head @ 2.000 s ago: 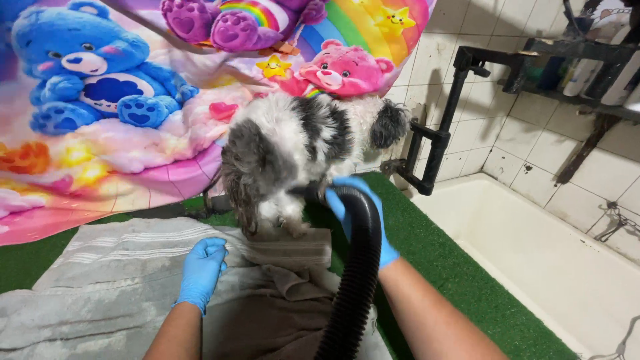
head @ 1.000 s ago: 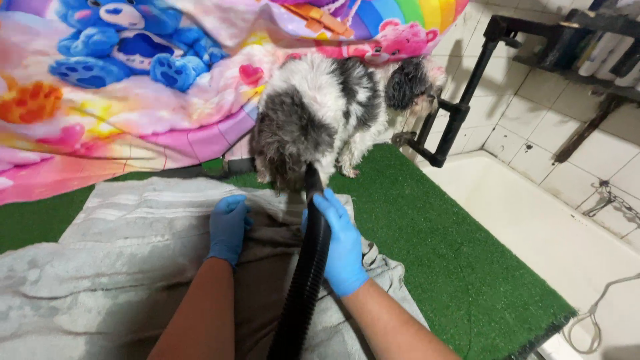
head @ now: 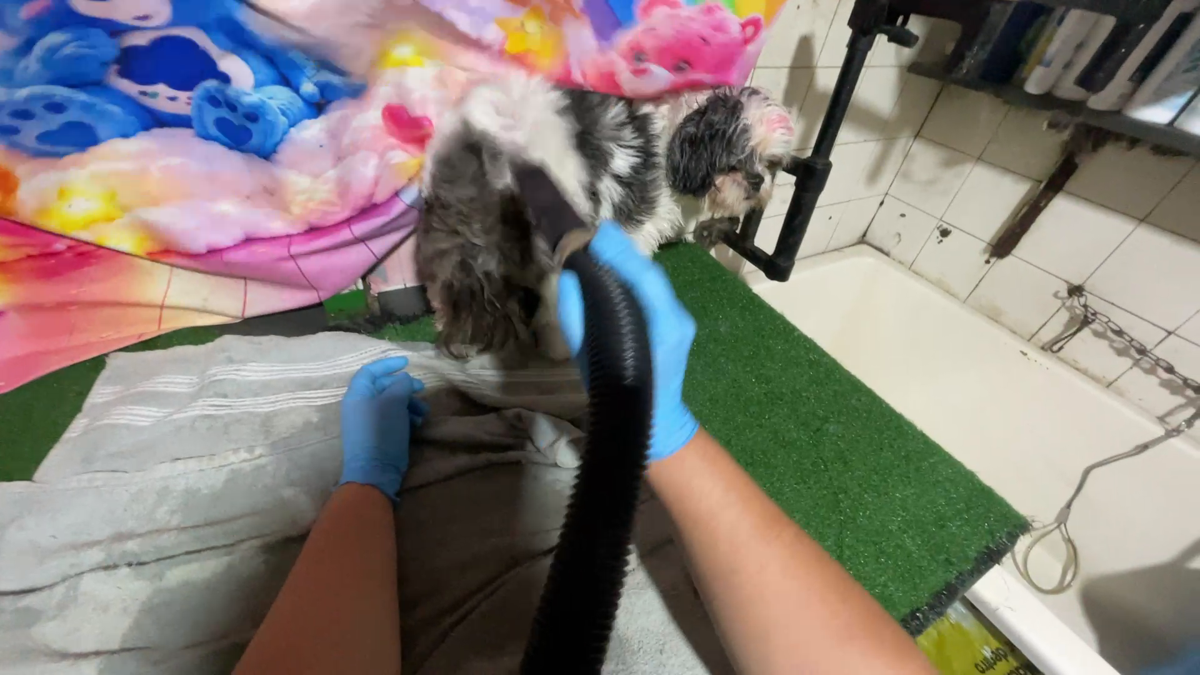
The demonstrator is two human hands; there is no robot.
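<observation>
A grey, white and black curly-haired dog (head: 614,141) stands on the green artificial turf (head: 816,412), its head at the right beside a black metal arm. My right hand (head: 647,328), in a blue glove, is closed around the end of a black corrugated dryer hose (head: 609,450). The dark nozzle (head: 548,202) points at the fur of the dog's rear. My left hand (head: 380,422), also gloved in blue, is low over a wrinkled grey towel (head: 225,412), fingers slightly curled, just left of the dog's hind legs. Nothing shows in its fingers.
A white bathtub (head: 947,309) adjoins the turf at the right, with a chain and a looped cord (head: 1050,562) at its side. The black jointed metal arm (head: 816,169) rises by the dog's head. Bottles stand on a wall shelf (head: 1059,84). A printed cartoon-bear cloth (head: 281,206) hangs behind.
Two seconds ago the dog stood closer to the middle of the towel's edge, its rear over a fold of towel. The nozzle has moved up from low at the dog's hind legs onto its rear.
</observation>
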